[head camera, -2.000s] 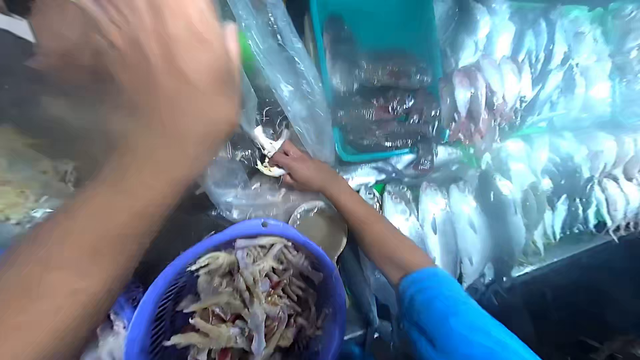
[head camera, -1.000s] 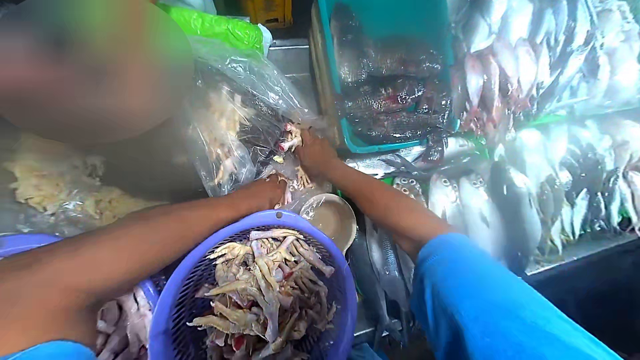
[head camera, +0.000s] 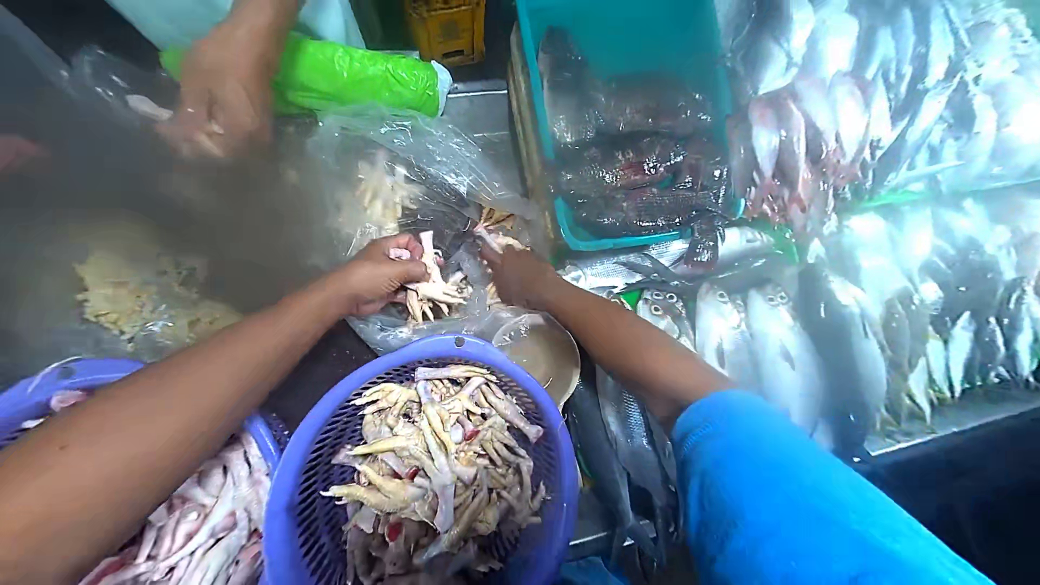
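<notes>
My left hand [head camera: 380,275] grips a bunch of pale chicken feet [head camera: 437,284] over a clear plastic bag [head camera: 455,162]. My right hand [head camera: 516,272], to its right at the bag's edge, has its fingers closed on another chicken foot [head camera: 497,238]. More chicken feet [head camera: 382,191] lie inside or under the clear plastic. Just below my hands stands a purple plastic basket [head camera: 284,479] heaped with chicken feet [head camera: 443,455]. A round pale dish [head camera: 540,353] sits between the basket and my right forearm.
At the left, another purple basket [head camera: 77,375] holds pinkish meat pieces. Another person's hand [head camera: 223,97] is near a green plastic roll [head camera: 357,77]. A teal tub [head camera: 565,219] of fish stands right of the bag, with rows of silver fish [head camera: 780,341] beyond. A yellow crate [head camera: 447,28] is behind.
Two seconds ago my left hand was raised at the upper left; now it is at the bag, holding chicken feet. The other person's hand has come into clear view near the green roll.
</notes>
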